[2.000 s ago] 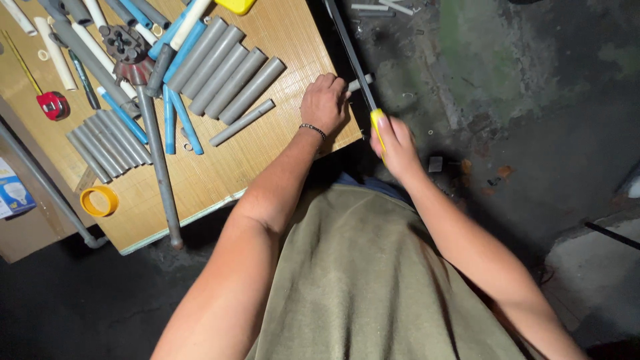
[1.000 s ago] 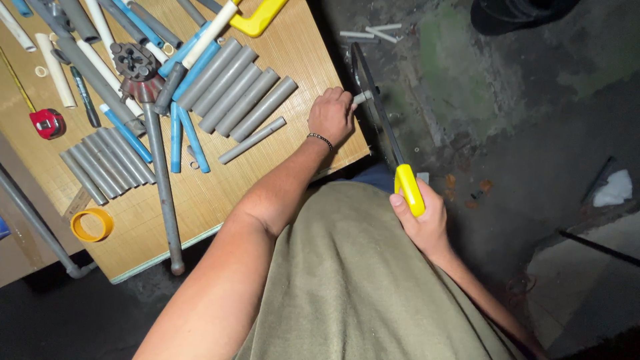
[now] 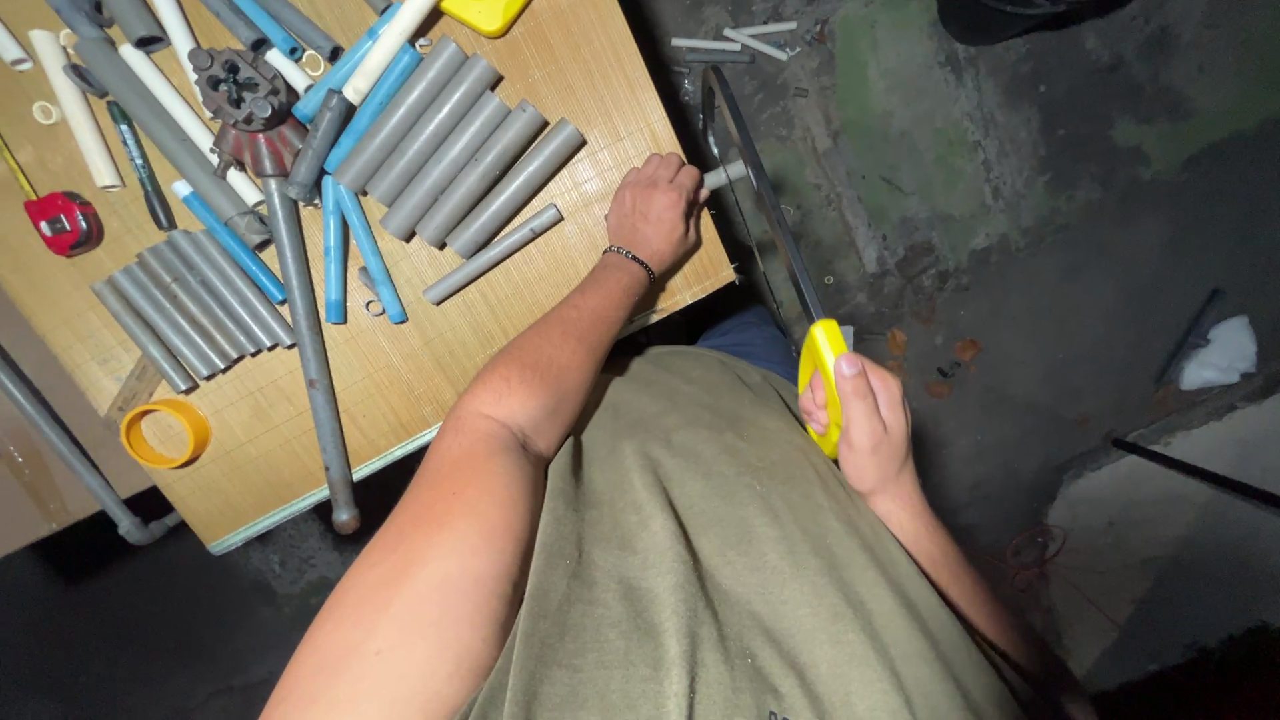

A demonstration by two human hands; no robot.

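At the right edge of the wooden table (image 3: 600, 90), my left hand (image 3: 655, 212) is closed on a plastic pipe (image 3: 728, 176), whose pale end sticks out past the edge. My right hand (image 3: 868, 420) grips the yellow handle of a hacksaw (image 3: 824, 385), low and right of the table. Its dark frame (image 3: 775, 215) runs up past the pipe end, with the thin blade on the table side. Whether the blade touches the pipe cannot be told. Nearest my left hand on the table lies a thin grey pipe (image 3: 493, 254), beside several thicker grey pipes (image 3: 515, 188).
A pipe threader with a die head (image 3: 243, 92) lies across the table, its long handle (image 3: 315, 370) past the front edge. Around it are blue pipes (image 3: 335, 255), short grey pipes (image 3: 190, 305), a red tape measure (image 3: 65, 222), a marker (image 3: 140, 165) and yellow tape (image 3: 165, 433). White offcuts (image 3: 755, 42) lie on the floor.
My right hand has drawn the hacksaw back, down and to the right, between the oldest frame and now. My left hand still holds the pipe at the table edge.
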